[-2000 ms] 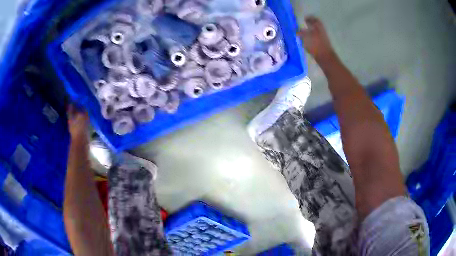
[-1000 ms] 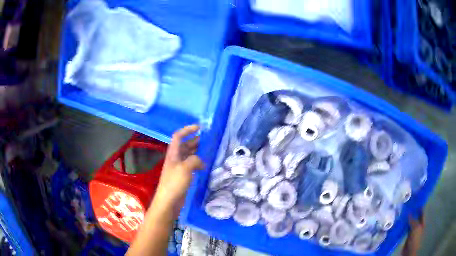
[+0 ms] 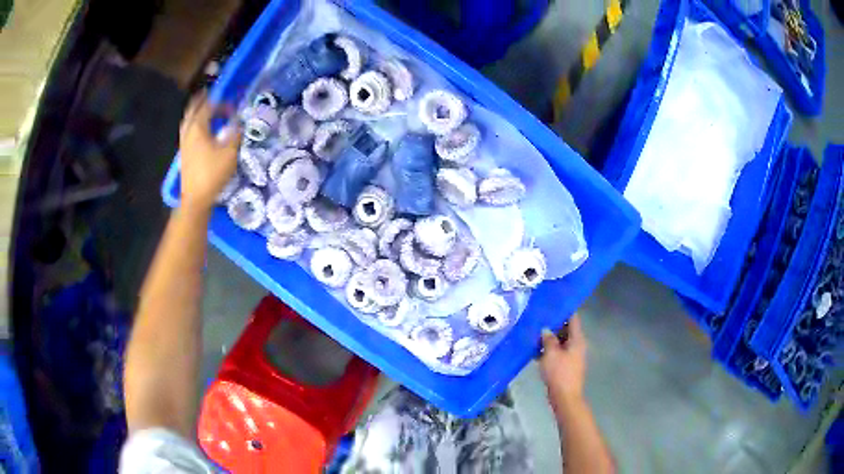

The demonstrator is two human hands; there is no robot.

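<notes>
A blue plastic bin (image 3: 606, 218) is held tilted in front of me. It holds a white liner sheet (image 3: 546, 199) with many pale lilac ruffled base rings (image 3: 441, 110) and several blue shells (image 3: 414, 173) lying loose. Some rings show dark square centre holes. My left hand (image 3: 209, 153) is at the bin's left end, fingers on or over its rim. My right hand (image 3: 564, 356) is at the lower right side of the bin, fingertips at its outer edge; part of its grip is hidden.
A red stool (image 3: 264, 421) stands below the bin at the lower left. Another blue bin with a white sheet (image 3: 708, 139) is at the right, beside filled blue bins (image 3: 803, 278). Yellow-black tape (image 3: 589, 57) marks the grey floor. A curved bench edge is at far left.
The held bin has moved left and up in view. The red stool now shows beneath it. The bin with the white sheet now shows at the right instead of the left.
</notes>
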